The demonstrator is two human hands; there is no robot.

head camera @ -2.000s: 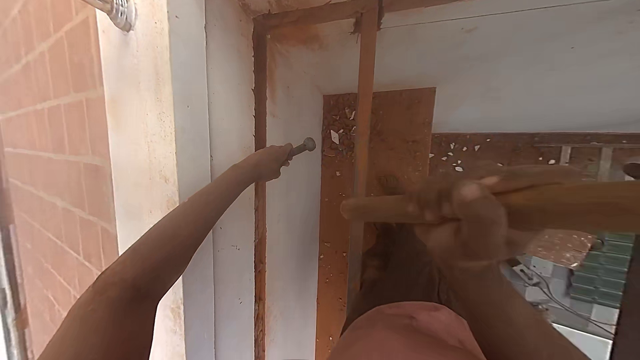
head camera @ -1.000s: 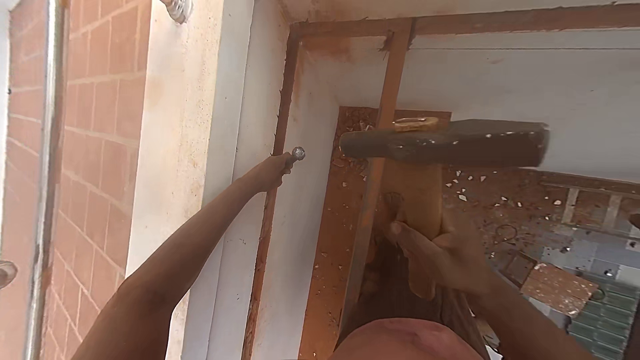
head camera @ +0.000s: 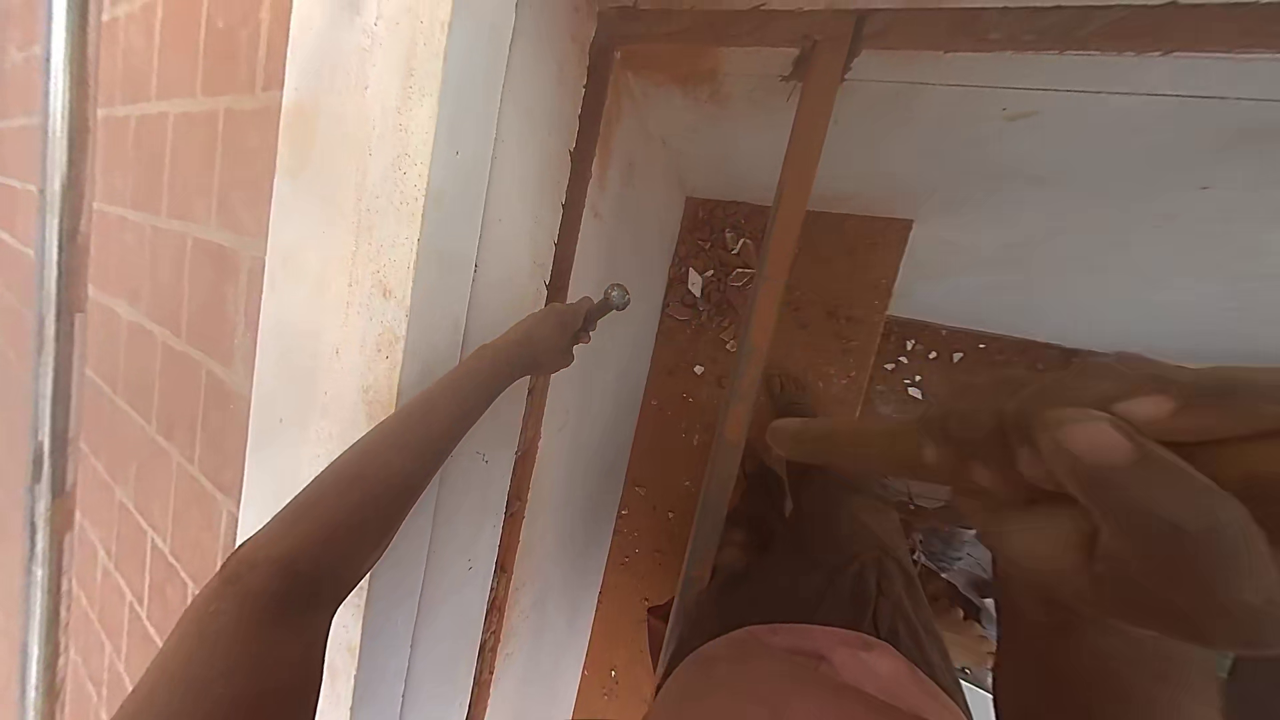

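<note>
My left hand (head camera: 548, 338) is closed around a metal chisel with a rounded, battered end (head camera: 616, 297). It is held against the red-brown strip (head camera: 565, 235) along the white wall, and the chisel's other end is hidden by the hand. At the right, close to the camera and blurred, my right hand (head camera: 1090, 480) grips the wooden handle of a hammer (head camera: 850, 440). The handle's butt points left, toward the metal bar; the hammer's head is out of view.
A red-brown bar (head camera: 765, 330) crosses in front of my legs. Broken chips (head camera: 715, 265) lie on the brown surface below. A brick wall (head camera: 170, 280) and a metal pipe (head camera: 60, 300) are at the left, and a white wall (head camera: 1080, 200) is at the upper right.
My right hand has drawn the hammer away from the chisel, up and to the right; one second ago its head showed near the chisel. My left hand keeps its hold on the chisel.
</note>
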